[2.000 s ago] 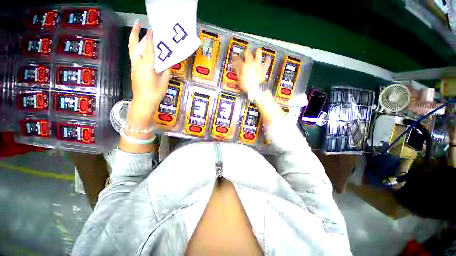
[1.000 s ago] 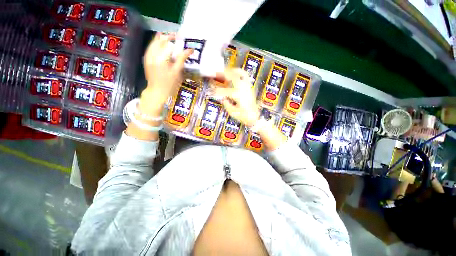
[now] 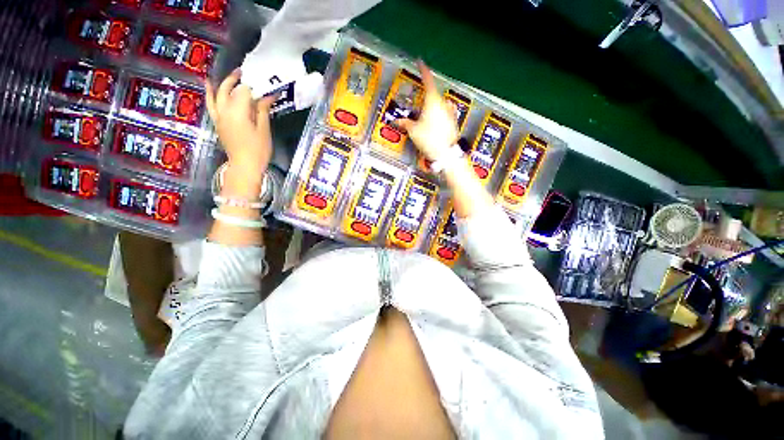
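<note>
My left hand (image 3: 241, 120) holds the white label liner (image 3: 297, 39) at the left end of the yellow tray; a dark label (image 3: 280, 100) shows at the liner's lower end. The blister tray (image 3: 297, 225) holds yellow devices in two rows. My right hand (image 3: 437, 129) is over the upper row, index finger and thumb spread across the second yellow device (image 3: 401, 101). A dark-and-white piece shows on that face; whether my fingers grip it is unclear. The top-left yellow device (image 3: 353, 89) has a paler face without a dark label. My right hand partly covers neighbouring devices.
Stacked trays of red devices (image 3: 163, 101) stand at the left. A label roll (image 3: 268, 185) is beside my left wrist. A phone (image 3: 552, 215), a dark-filled tray (image 3: 600, 249) and a small fan (image 3: 676, 225) are at the right. A metal tool (image 3: 632, 24) lies on the green surface beyond.
My left hand has moved left and down with the liner, uncovering the top-left yellow devices. My right hand has left the liner and moved right over the second upper device.
</note>
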